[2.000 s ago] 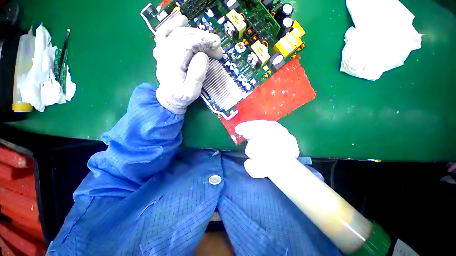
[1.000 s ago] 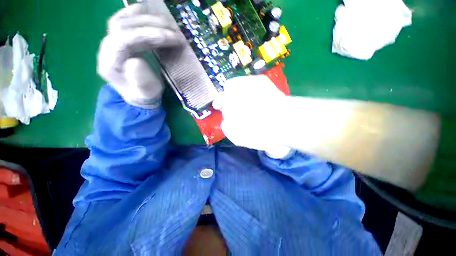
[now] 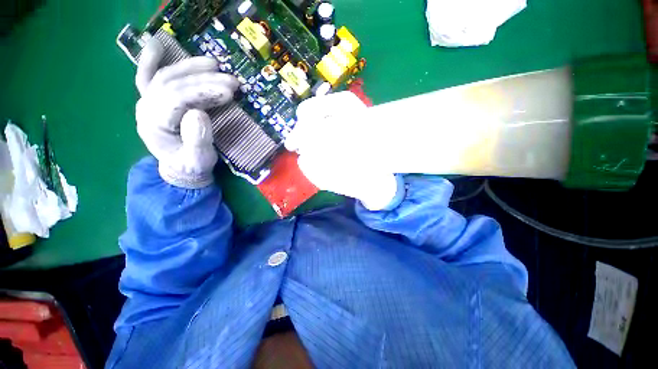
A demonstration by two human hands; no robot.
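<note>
A green circuit board with yellow parts and small round capacitors lies tilted on a red support pad, cut off by the top edge. My left hand, in a white glove, rests over the grey ribbed heatsink on the board's near left edge, fingers curled. My right hand, gloved and glaring white, is shut on a long translucent dispensing syringe with a green cap pointing right. Its front end is at the board's near edge; the nozzle tip is hidden.
A crumpled white cloth lies on the green bench at the top. More white crumpled material and a yellow-ended tube are at the left. Red pads in a bin stand lower left. A hose curves at the right.
The syringe has swung up from pointing down right to nearly level, and my right hand has come up to the board's near edge. The board and my left hand sit further left in view.
</note>
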